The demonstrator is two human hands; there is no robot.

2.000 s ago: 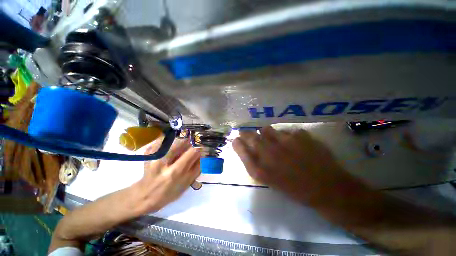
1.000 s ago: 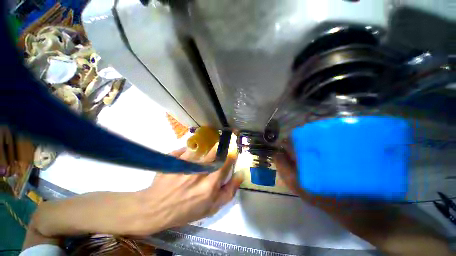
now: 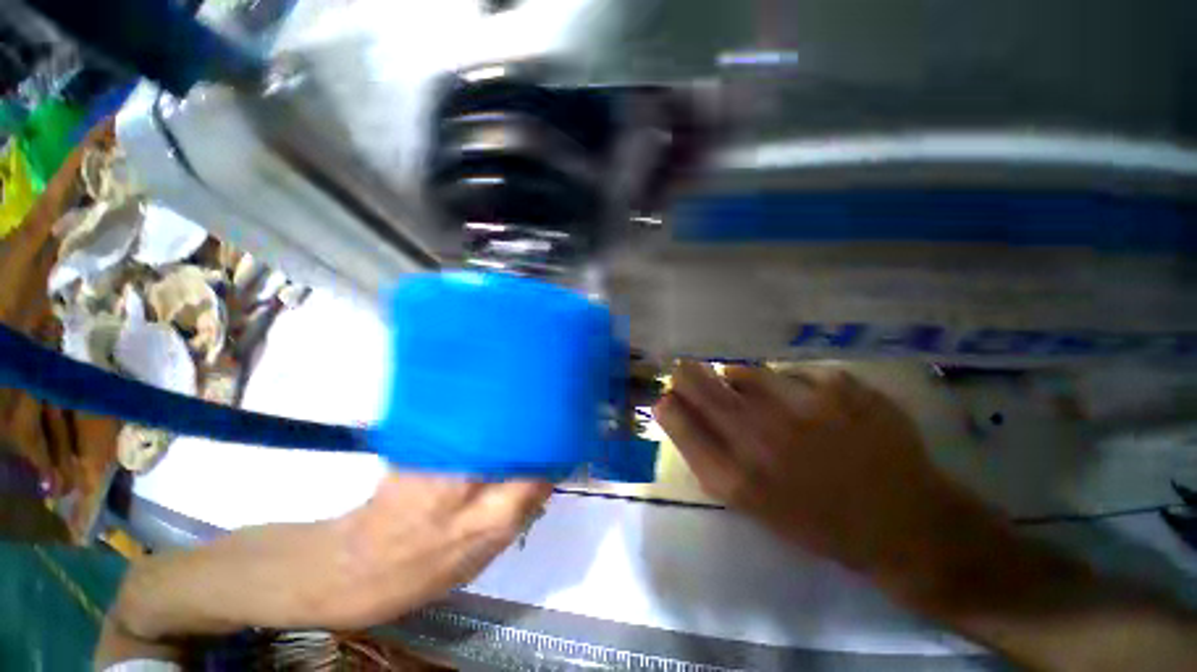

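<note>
The white sewing machine head (image 3: 735, 282) with a blue stripe spans the upper right. Its large blue tension knob (image 3: 499, 374) covers the needle area and the fingers of my left hand. My left hand (image 3: 420, 532) lies on the white table just below the knob. My right hand (image 3: 801, 440) is right of the small lower knob (image 3: 628, 460), fingers bent down at the machine bed. Any work piece between the hands is hidden or too blurred to tell.
A pile of cream muzzle pieces (image 3: 164, 315) lies left of the machine, with brown plush (image 3: 85, 453) beside and under it. The blue thread guard (image 3: 171, 400) crosses the left. A ruler strip (image 3: 551, 639) runs along the near table edge. Dark snips (image 3: 1181, 512) lie at far right.
The view has swung, so the large blue knob now stands over the needle area instead of to its right. My right hand shows clear of it, while my left hand's fingers have become hidden.
</note>
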